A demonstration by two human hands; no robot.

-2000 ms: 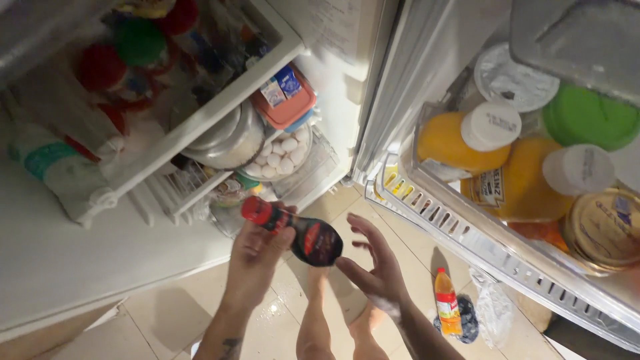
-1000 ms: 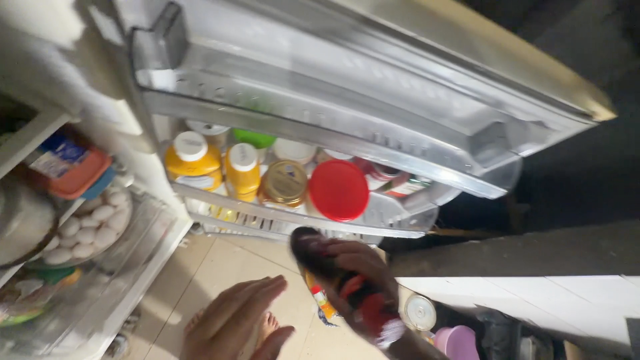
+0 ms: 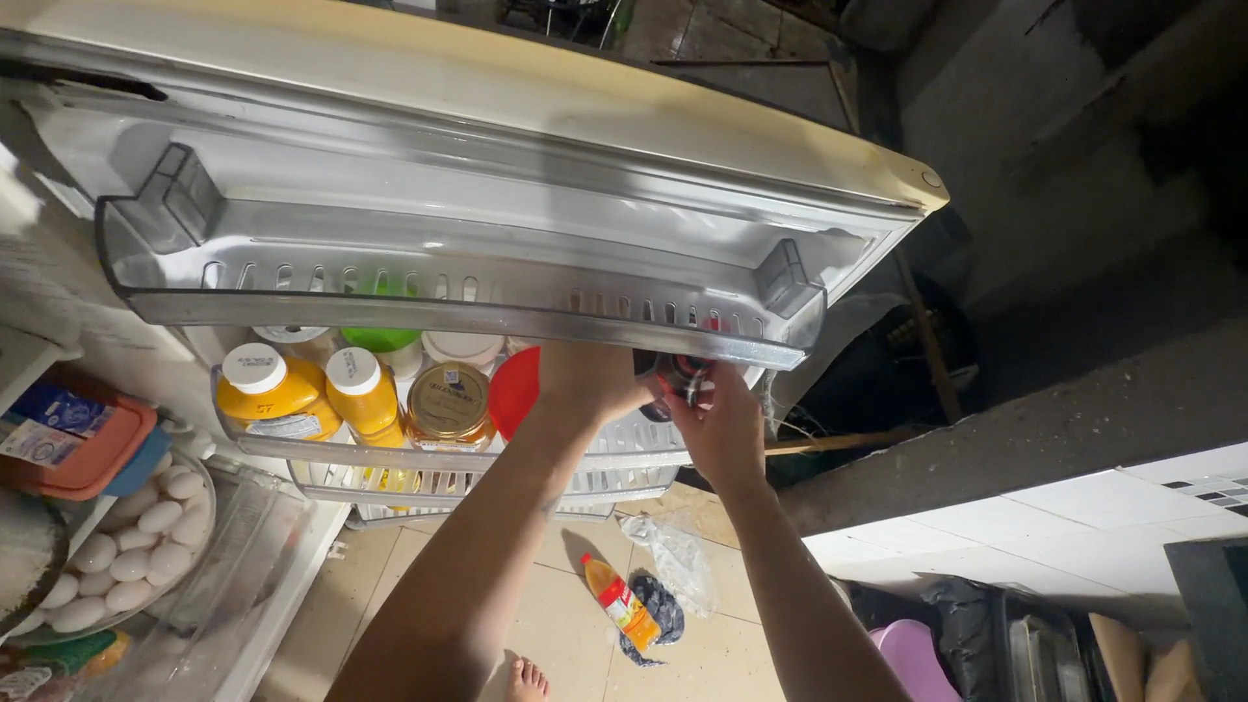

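Both hands reach into the right end of a lower shelf [image 3: 341, 447] on the refrigerator door. My left hand [image 3: 595, 385] is partly behind the upper shelf's lip, its fingers at a dark bottle [image 3: 651, 385]. My right hand [image 3: 720, 419] has its fingers around a dark item with red marks [image 3: 690, 375] beside it; whether these are one bottle or two I cannot tell. Left of the hands stand a red lid [image 3: 515, 390], a jar with a gold lid [image 3: 448, 402] and two yellow bottles with white caps [image 3: 363, 390].
The transparent upper door shelf [image 3: 439, 314] overhangs the hands. A bowl of eggs [image 3: 132, 551] and stacked containers [image 3: 83, 439] are inside the refrigerator at left. On the tiled floor lie an orange bottle with a red cap [image 3: 621, 604] and plastic bags [image 3: 678, 561]. A low wall [image 3: 975, 487] runs at right.
The view has swung to the refrigerator door. The dark bottle with a red cap, held in front of the body two seconds ago, was carried toward the door, and both hands are now inside the lower door shelf.
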